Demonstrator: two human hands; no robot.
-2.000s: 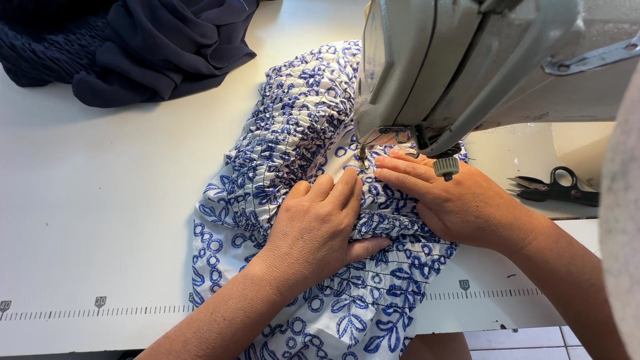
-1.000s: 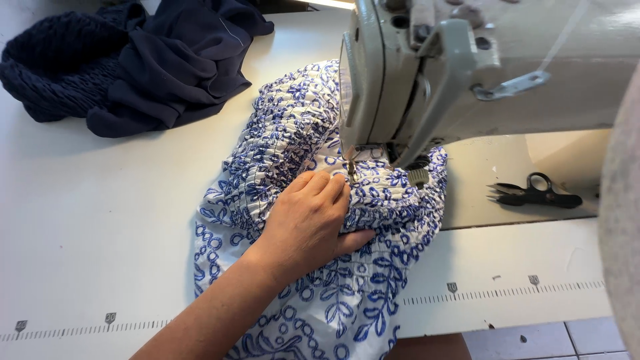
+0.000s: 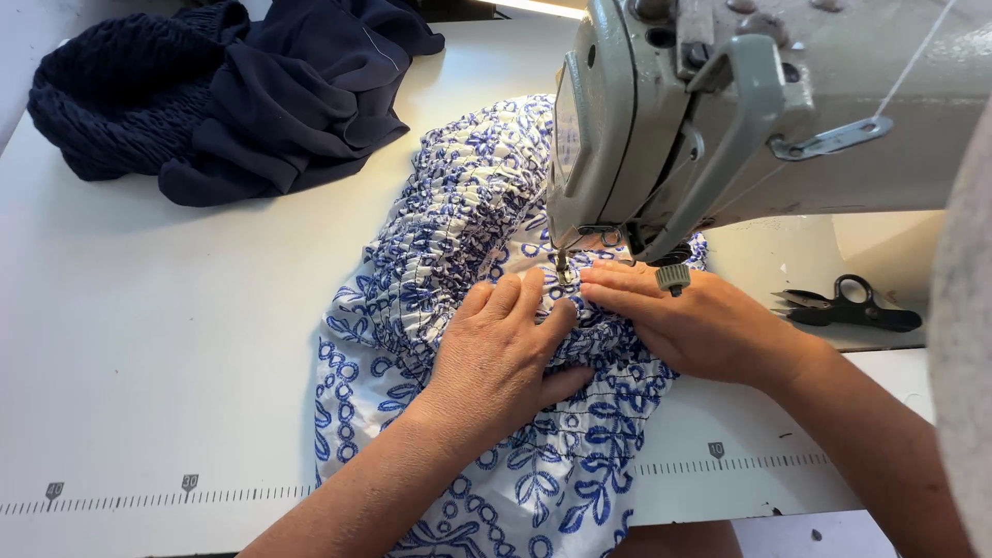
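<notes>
White fabric with blue embroidery (image 3: 535, 473), partly gathered by rows of stitching, lies under the head of a sewing machine (image 3: 612, 116). My left hand (image 3: 496, 349) rests on the gathered cloth just left of the presser foot (image 3: 563, 267), fingers bent and thumb pointing right; whether it pinches a fold cannot be told. Flat on the cloth right of the foot lies my right hand (image 3: 682, 318), its fingertips close to the foot and partly behind a ridged knob (image 3: 673, 277). The needle tip is too small to make out.
Dark navy fabric (image 3: 279, 108), partly gathered, is heaped at the back left of the white table (image 3: 194, 310). Thread snips (image 3: 852, 304) with black handles lie right of the machine's needle area. A printed measuring scale (image 3: 256, 494) runs along the table's front edge.
My right hand, out of sight one second ago, is back on the cloth beside the presser foot, much as two seconds ago. My left hand has stayed on the cloth.
</notes>
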